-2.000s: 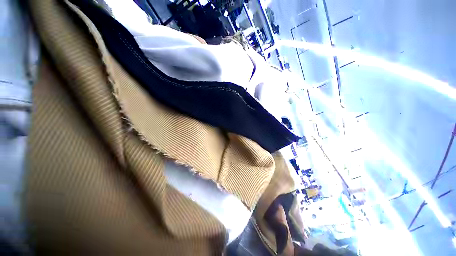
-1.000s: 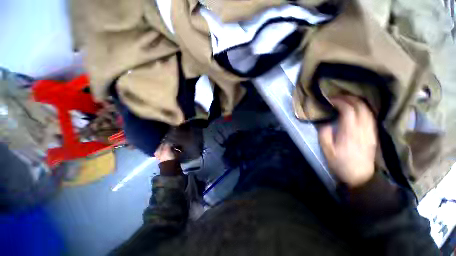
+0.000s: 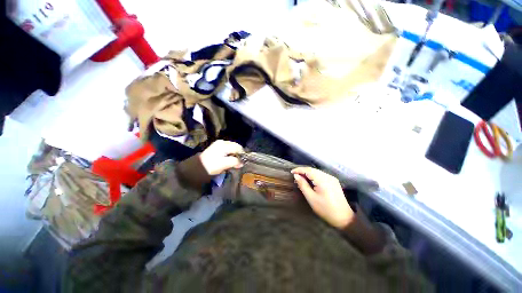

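A small grey-brown zipped pouch [image 3: 268, 182] lies at the wearer's lap, with an orange-brown panel and a zip on its front. My left hand [image 3: 220, 157] grips its upper left corner. My right hand [image 3: 323, 193] grips its upper right edge between thumb and fingers. The pouch's top edge is stretched between the two hands. Whether the mouth is open cannot be told. Tan garment pieces [image 3: 320, 63] with dark edging lie on the white table and hang over its left end.
On the white table [image 3: 366, 137] are a black phone [image 3: 450, 142], red-orange scissors [image 3: 492, 140], green-black snips [image 3: 501, 217] and part of a sewing machine [image 3: 435, 51]. Red frame parts [image 3: 119, 171] and a tan cloth pile [image 3: 68, 194] are at left.
My right hand has left the tan garment and now holds the pouch. My left hand also holds the pouch, near the lap. The garment lies further away, and the view has shifted to show more table.
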